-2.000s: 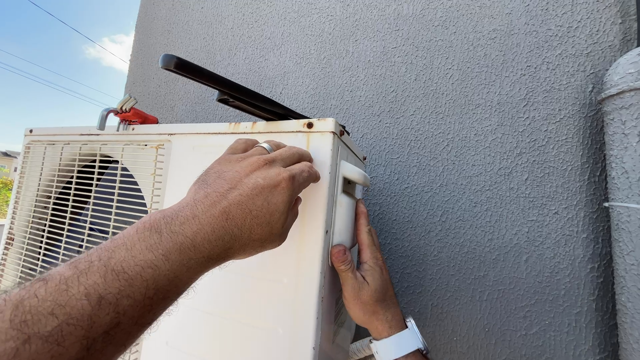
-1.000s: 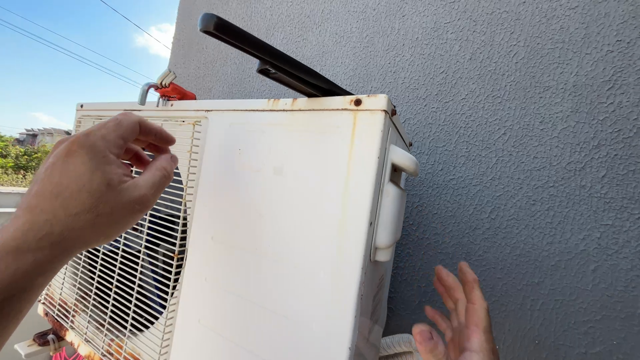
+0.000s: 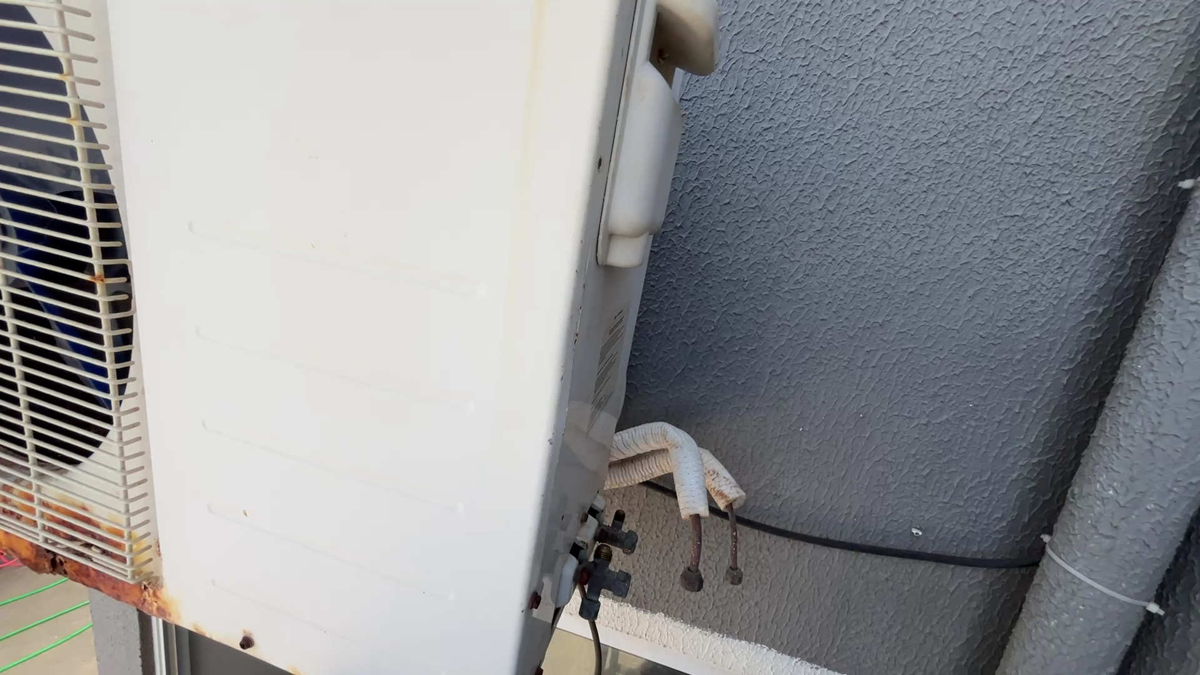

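Observation:
Neither my left hand nor my right hand shows now. A white outdoor air-conditioner unit [image 3: 356, 281] fills the left and middle of the head view, with rust along its lower front edge. On its narrow right side is a plastic handle cover [image 3: 645, 155]. Lower on that side are two service valves, one [image 3: 616, 534] above the other [image 3: 605, 583]. Two copper pipes in white ribbed insulation [image 3: 689, 478] come from behind the unit and bend down, their flare nuts [image 3: 692, 578] hanging apart from the valves.
A textured grey wall [image 3: 891, 281] stands behind the unit. A grey-painted pipe [image 3: 1097, 506] with a white cable tie [image 3: 1102, 581] runs down the right. A black cable [image 3: 862, 546] crosses the wall. The fan grille [image 3: 70, 281] is at the left, green lines [image 3: 42, 619] below it.
Both hands, on the unit two seconds ago and off it one second ago, have left the view. The view has moved down and closer, showing the valves and pipe ends.

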